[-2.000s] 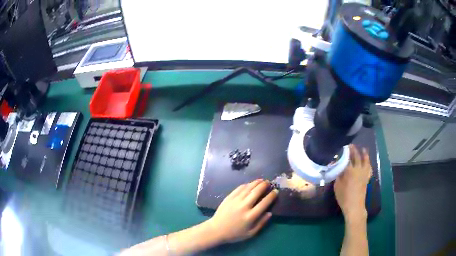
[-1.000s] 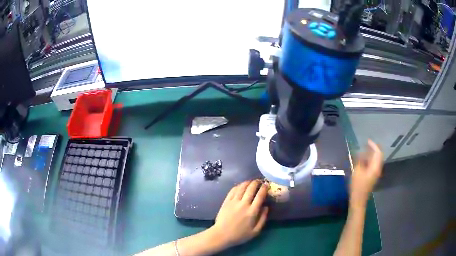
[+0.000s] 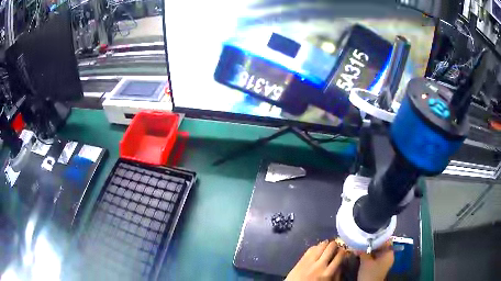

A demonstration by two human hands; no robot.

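My left hand point(image 3: 320, 264) is at the bottom edge, its fingertips beside the white ring light point(image 3: 365, 236). My right hand point(image 3: 376, 264) is just right of it, fingertips under the ring light. Both are cut off by the bottom edge, and what they hold is hidden or too small to tell. The black microscope tube with a blue band point(image 3: 426, 131) stands above them. The monitor point(image 3: 192, 71) shows enlarged dark parts, two with white printed codes. A heap of dark shiny components point(image 3: 282, 222) lies on the dark base plate point(image 3: 255, 244), left of the ring light.
A silvery strip point(image 3: 284, 173) lies at the plate's top, and a blue pad point(image 3: 404, 257) is at its right. A black pocketed tray point(image 3: 140, 203), red bin point(image 3: 149, 137) and white instrument point(image 3: 137, 97) are on the left. A second dark plate point(image 3: 63, 175) is far left. Black monitor legs point(image 3: 252, 147) cross behind.
My right hand has moved from beyond the plate's right edge back under the ring light. The monitor has gone from blank white to enlarged parts. The view has shifted, placing everything lower.
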